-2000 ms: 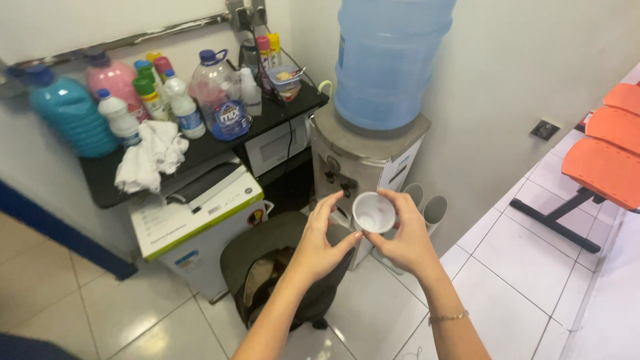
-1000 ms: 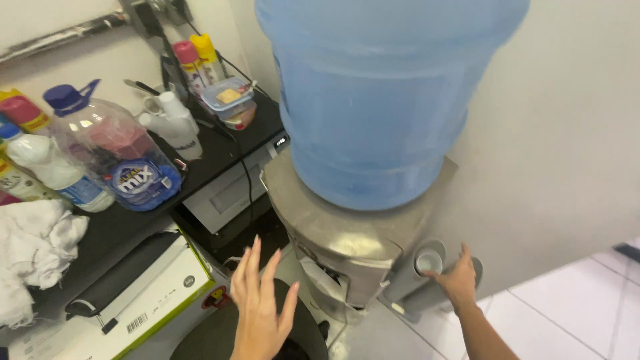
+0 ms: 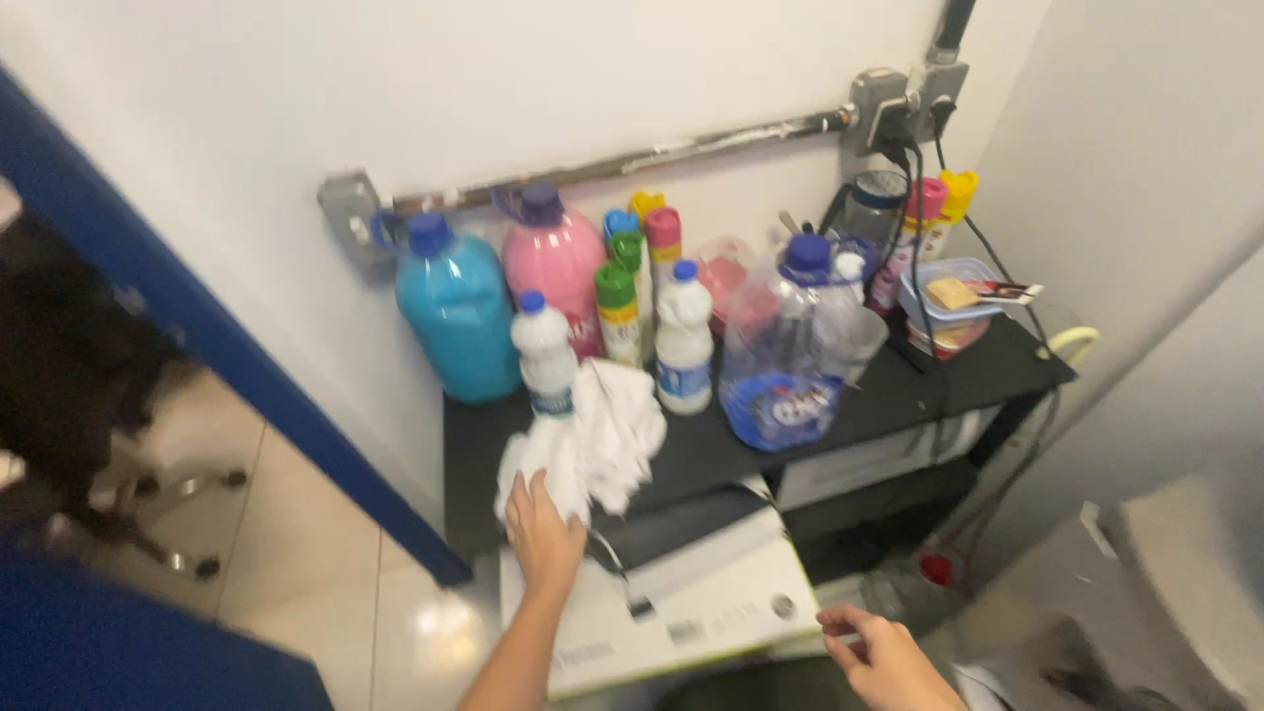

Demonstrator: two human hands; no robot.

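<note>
My left hand [image 3: 545, 538] rests at the lower edge of a crumpled white cloth [image 3: 607, 430] on the black table, fingers apart; whether it grips the cloth is not clear. My right hand [image 3: 874, 647] is near the right corner of a white cardboard box [image 3: 711, 592], fingers curled loosely with nothing visible in them. Behind the cloth stand a small white bottle with a blue cap [image 3: 545, 360] and a second white bottle [image 3: 684, 341]. To their right is a large clear jug [image 3: 780, 365] with blue liquid low in it.
A teal jug [image 3: 459, 316], a pink jug [image 3: 558, 257] and several spray cans stand at the back of the black table [image 3: 691, 459]. Cables hang from wall outlets [image 3: 904, 104] past a plastic food container [image 3: 948, 291]. A blue post edge [image 3: 247, 365] is at left, the water dispenser [image 3: 1116, 612] at lower right.
The view has swung left from the water dispenser to the table. Two seconds ago both hands held a white cup; a second ago it was by my right hand at the tube holders. My left hand has reached the cloth.
</note>
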